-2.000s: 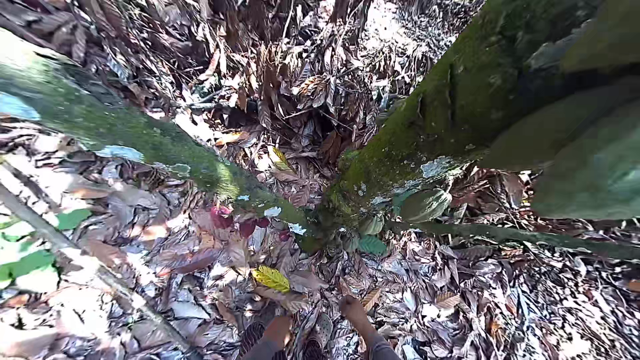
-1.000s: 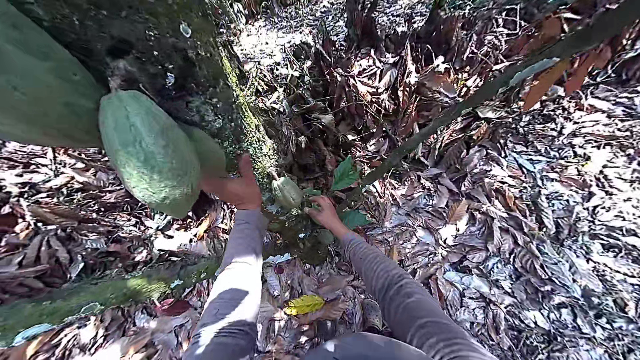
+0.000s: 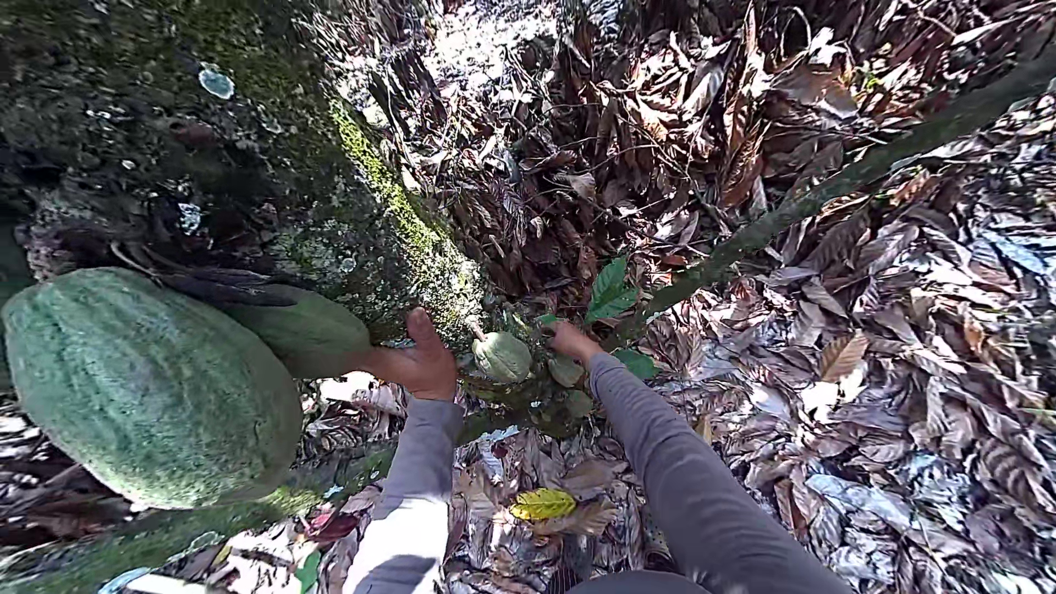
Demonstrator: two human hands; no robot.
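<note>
My left hand (image 3: 419,363) touches the near end of a green cacao pod (image 3: 301,330) on the mossy trunk, its thumb raised; part of its fingers is hidden behind the pod. A larger ribbed cacao pod (image 3: 153,388) hangs at the left, close to the camera. Between my hands a small pale green pod (image 3: 502,357) hangs by its stalk from the trunk (image 3: 330,206). At the low stems beside a green leaf (image 3: 610,290) is my right hand (image 3: 571,341), its fingers bent and their tips partly hidden. Another small pod (image 3: 565,370) sits just below it.
A thin stem (image 3: 792,210) slants up to the upper right. Along the lower left runs a mossy branch (image 3: 247,511). Dry brown leaves (image 3: 825,462) cover the ground, with a yellow leaf (image 3: 543,504) among them below my hands.
The view has shifted strongly since the oldest frame. Both hands, low in front of me then, now reach to the trunk. Since one second ago, my right hand has moved up slightly, beside the small pods.
</note>
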